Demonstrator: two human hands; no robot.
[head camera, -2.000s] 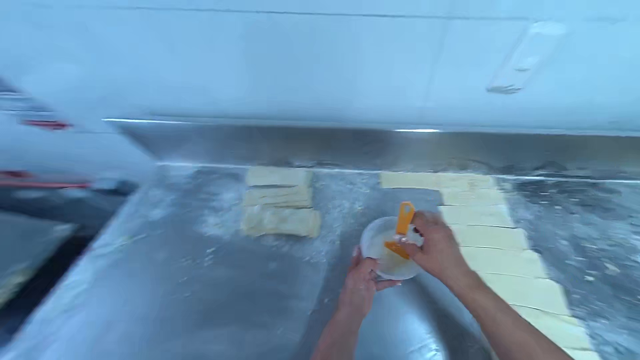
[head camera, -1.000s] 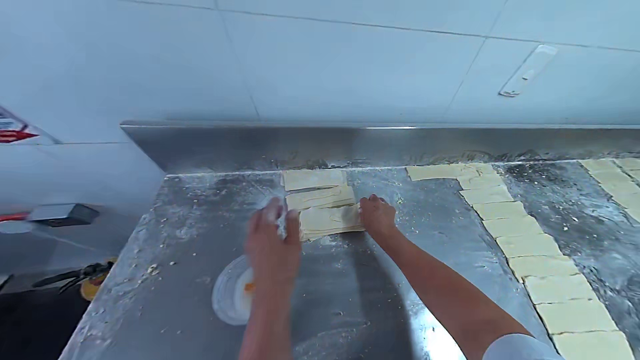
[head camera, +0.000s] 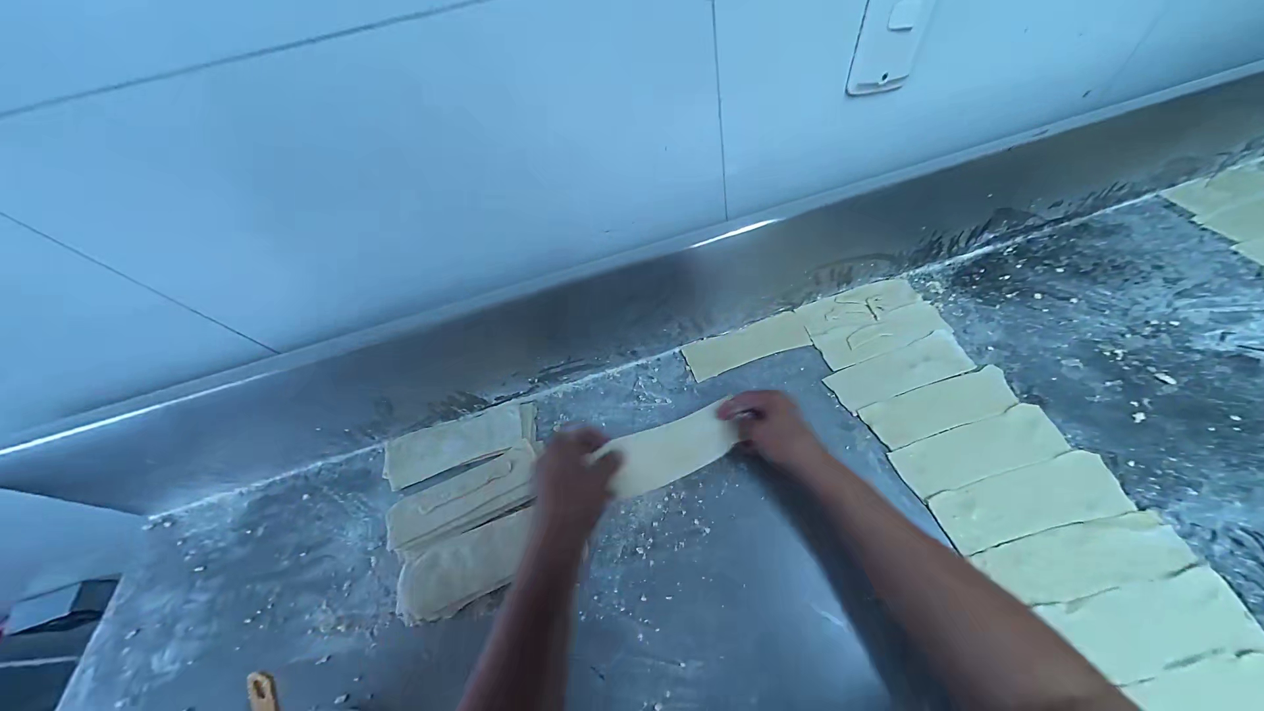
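Observation:
A rectangular strip of dough is stretched between my two hands above the steel worktop. My left hand grips its left end, beside the stacked dough strips at centre left. At the strip's right end, my right hand pinches the dough between thumb and fingers. One separate dough strip lies flat near the back edge, touching a long column of slightly overlapping dough strips that runs down the right side. An orange handle shows at the bottom left; the rest of that tool is out of view.
The floured steel worktop meets a raised steel backsplash along the wall. More dough strips lie at the far right. A white wall fitting is above. Beyond the worktop's left edge stands a dark grey object.
Two seconds ago my hands held the white bowl and orange tool; one second ago they were at the stacked strips. Now a strip is held between them, right of the stacks.

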